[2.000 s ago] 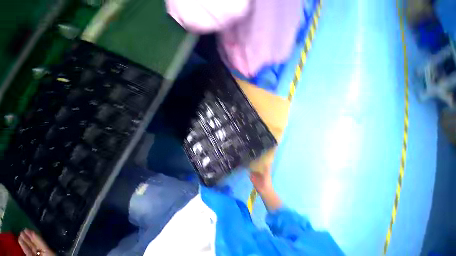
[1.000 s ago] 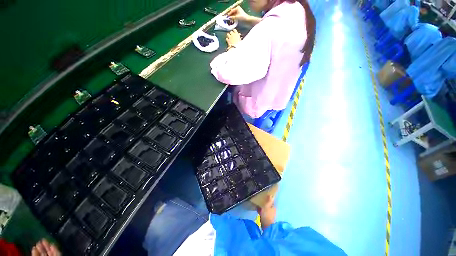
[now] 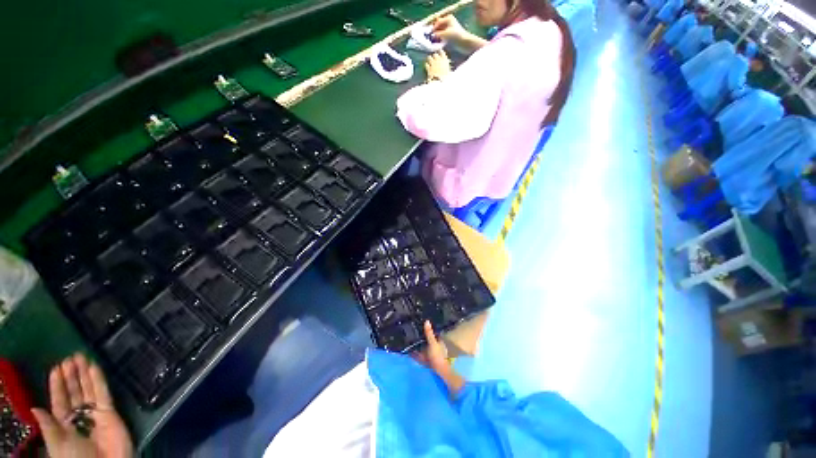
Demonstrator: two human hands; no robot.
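Observation:
A large black blister tray [image 3: 224, 228] with rows of rectangular pockets lies on the green bench. My left hand [image 3: 85, 407] is at the bottom left, palm up with fingers spread, holding a small pile of dark and silvery components [image 3: 82, 419]. A red bin [image 3: 13, 402] with similar small components is beside it, cut off by the edge. Another black tray [image 3: 429, 277] sits tilted in or on a brown carton [image 3: 492, 259] beside the bench. My right hand [image 3: 436, 347] is at that tray's near edge, one finger over it; its grip is unclear.
A person in pink [image 3: 483, 98] sits farther along the bench, hands near two white rings [image 3: 392, 64]. Small circuit boards [image 3: 161, 127] lie in a line behind the large tray. The blue floor [image 3: 573, 268] has yellow-black tape. Stools, cartons and blue smocks are at right.
My right hand has moved from the carton's side to the second tray's near edge. My left hand has come further into view, showing components in its palm. The camera view has shifted slightly.

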